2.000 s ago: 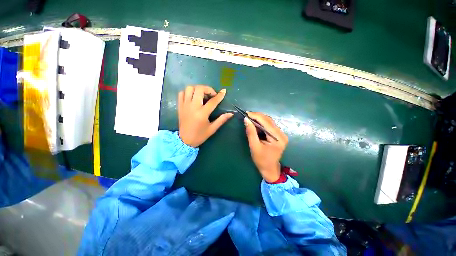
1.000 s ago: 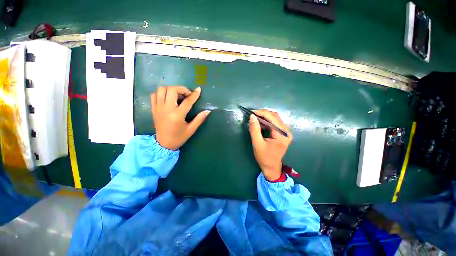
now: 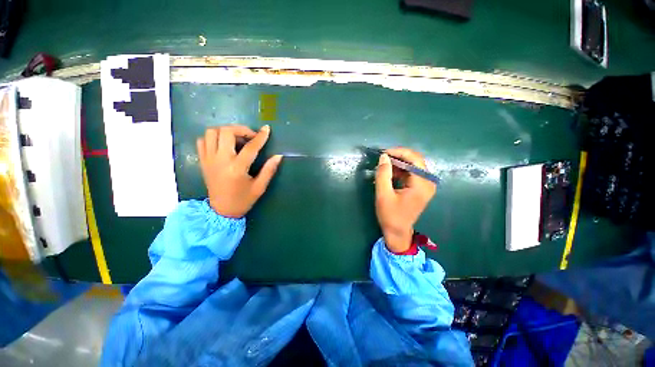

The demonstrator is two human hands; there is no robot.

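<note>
My left hand [image 3: 233, 168] rests on the green bench mat [image 3: 309, 236], its thumb and index finger spread apart. My right hand [image 3: 403, 192] holds dark pointed tweezers [image 3: 416, 170], their tip pointing left just above the mat. I cannot tell whether anything is at the tip. A white release liner sheet [image 3: 146, 175] lies left of my left hand with two black stepped stickers [image 3: 136, 106] at its upper end. A white and black phone unit [image 3: 525, 206] lies on the mat to the right.
A thick white sticker sheet stack [image 3: 54, 172] with amber tape [image 3: 11, 186] is at the far left. Beyond the whitish strip [image 3: 323, 74] are a dark pad [image 3: 438, 6] and a phone on a white pad [image 3: 590, 32]. Black trays [image 3: 621, 154] are at the right.
The view has shifted right, so the bench things sit further left. My right hand and the tweezers have moved right, away from my left hand, which stays on the mat.
</note>
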